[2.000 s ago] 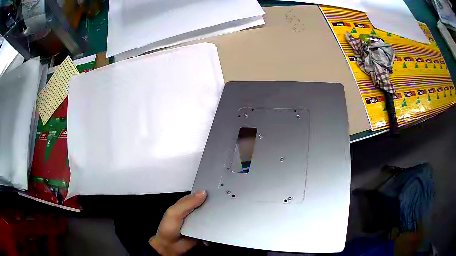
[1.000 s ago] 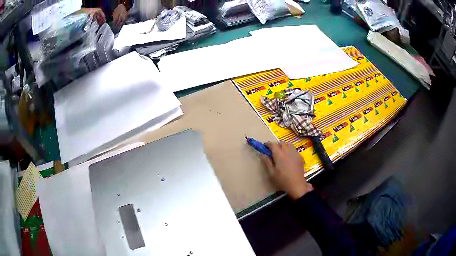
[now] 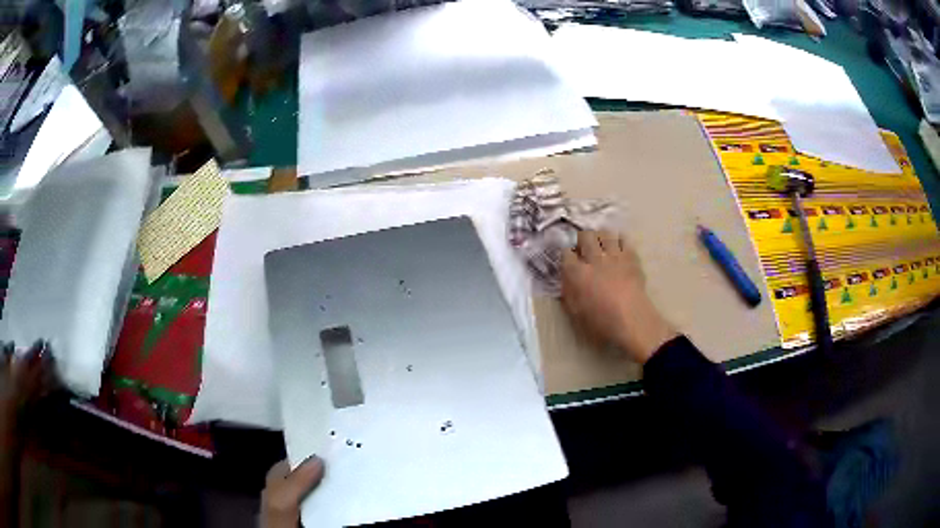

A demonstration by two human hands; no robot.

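Note:
A silver metal plate [image 3: 387,392] with a rectangular cutout and small holes is tilted over the bench's front edge, partly above a white foam sleeve [image 3: 242,309]. My left hand [image 3: 292,493] grips its lower left corner, thumb on top. My right hand [image 3: 608,289] holds a crumpled checked rag [image 3: 546,222], slightly blurred, over the tan cardboard, just right of the plate and apart from it. A blue pen-like tool [image 3: 730,266] lies on the cardboard to the right.
Tan cardboard [image 3: 660,165] lies under the work. A hammer [image 3: 806,242] lies on a yellow printed sheet [image 3: 876,248]. White sheets [image 3: 433,88] are behind. At left are a whitish sleeve pile [image 3: 77,258], a dotted card [image 3: 186,219], a red-and-green sheet [image 3: 160,351] and another person's hand [image 3: 26,376].
My right hand has let go of the blue tool, now on the cardboard, and taken the rag off the hammer, bringing it left. The view has shifted; the plate shows more fully.

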